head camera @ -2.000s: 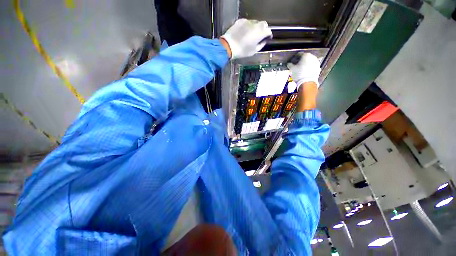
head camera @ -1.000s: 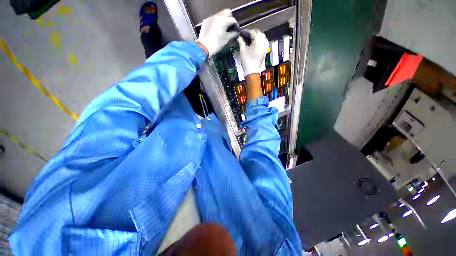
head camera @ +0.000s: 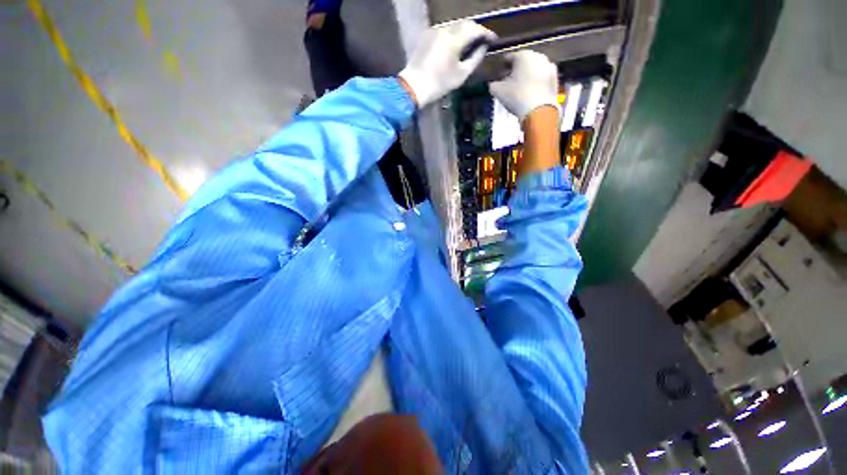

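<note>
A populated circuit board (head camera: pixel 489 167) with orange-copper coils and white blocks lies between the silver conveyor rails (head camera: pixel 613 130). A pale metal crossbar (head camera: pixel 580 43) spans the rails at its far edge. My left hand (head camera: pixel 446 63), in a white glove, is above the left rail with its fingers closed on a small dark part (head camera: pixel 475 46). My right hand (head camera: pixel 529 83), also in a white glove, is over the board's far part, fingers bent. Something dark shows at its fingertips; whether it is held is unclear. The hands are apart. My right forearm hides part of the board.
A green surface (head camera: pixel 650 130) runs along the right rail. Beyond it are a dark grey cabinet (head camera: pixel 641 362) and a red-orange sheet (head camera: pixel 778 176) by black material. At the top left, another person's dark-clothed leg (head camera: pixel 327 51) shows. Yellow lines (head camera: pixel 111 111) mark the grey floor.
My hands first rested apart at the crossbar and board, then met at the small dark part. Now they have separated slightly. The camera view has also shifted and turned.
</note>
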